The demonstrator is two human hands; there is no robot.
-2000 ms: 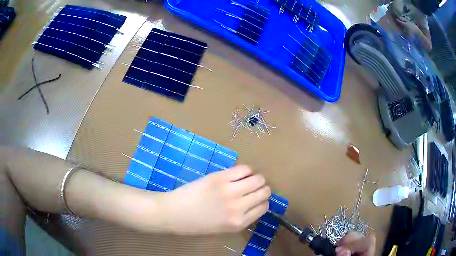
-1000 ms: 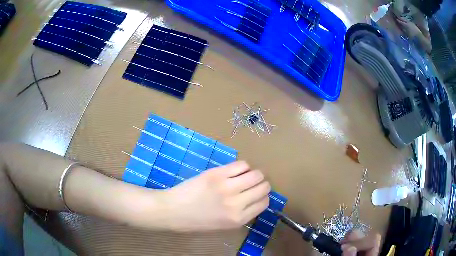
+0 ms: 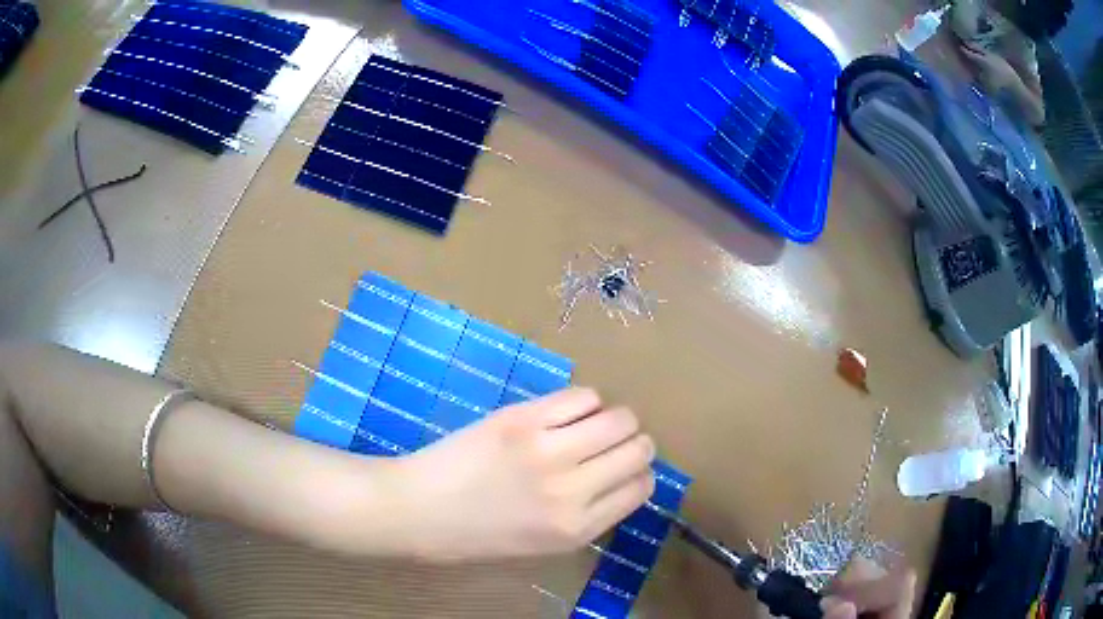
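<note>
A light blue solar cell string (image 3: 417, 363) lies on the bench in front of me, partly under my left hand (image 3: 544, 478). A narrow blue cell piece (image 3: 629, 550) lies to its right, its upper end beside my left fingertips. My left fingers are bent together at the gap between string and piece; what they pinch is hidden. My right hand (image 3: 868, 593), cut off by the bottom edge, holds the soldering iron (image 3: 774, 585). The iron's tip touches or hovers at the piece's upper part, close to my left fingers.
Two dark cell strings (image 3: 403, 143) (image 3: 194, 75) lie at the upper left. A blue tray (image 3: 827, 181) holds cell pieces. A spiky wire clump (image 3: 611, 287), orange-brown scrap (image 3: 854, 369), ribbon heap (image 3: 820, 544), white bottle (image 3: 943, 472) and grey machine (image 3: 968, 272) are around the right side.
The soldering iron and right hand have shifted slightly. The left hand keeps its place on the string; the whole view has drifted a little.
</note>
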